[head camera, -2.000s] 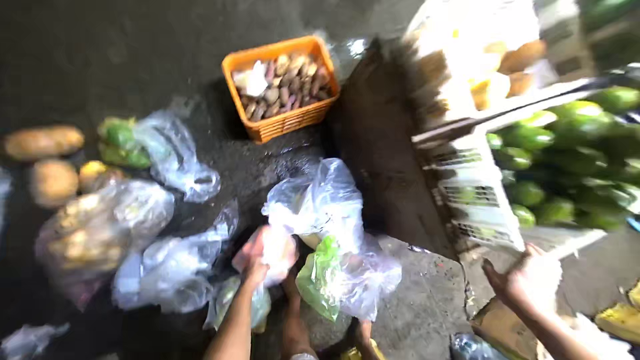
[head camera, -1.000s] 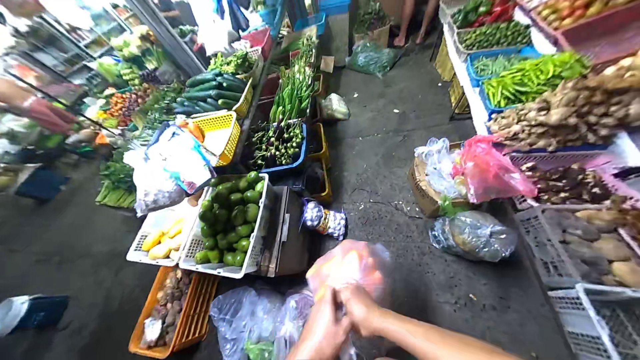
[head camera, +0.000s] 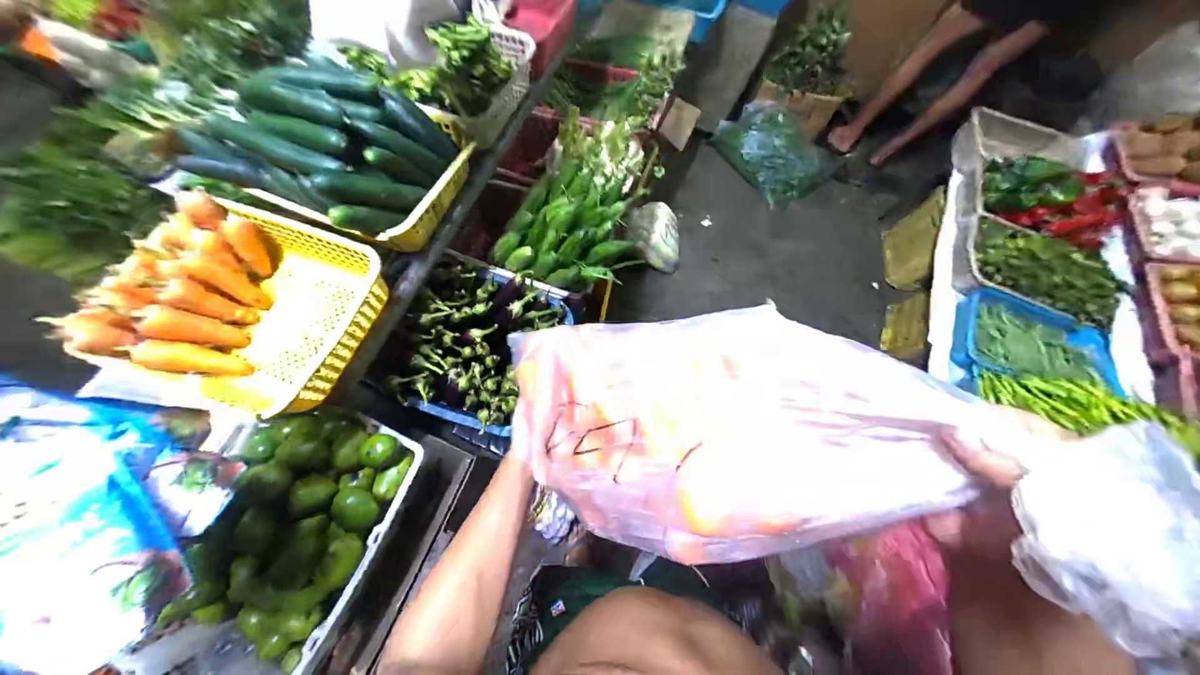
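A filled, translucent pinkish plastic bag (head camera: 712, 431) with marks written on it spans the middle of the head view, orange produce showing through. My right hand (head camera: 984, 464) grips its gathered neck at the right, and the bag's loose white end (head camera: 1106, 525) hangs beyond the fist. My left hand (head camera: 525, 441) is at the bag's left end, its fingers mostly hidden behind the plastic, so its hold cannot be made out. Below the bag is a pink plastic bag (head camera: 905, 591), partly covered.
Left stand a yellow basket of carrots (head camera: 352, 319), a basket of cucumbers (head camera: 441, 202), a white crate of green fruit (head camera: 394, 506) and a blue crate of eggplants (head camera: 450, 412). Vegetable trays (head camera: 961, 347) line the right. A person's bare legs (head camera: 966, 75) are at the top.
The filled bag, low in front of my two close hands a second ago, is now raised and stretched sideways, with my hands far apart. The view has swung strongly.
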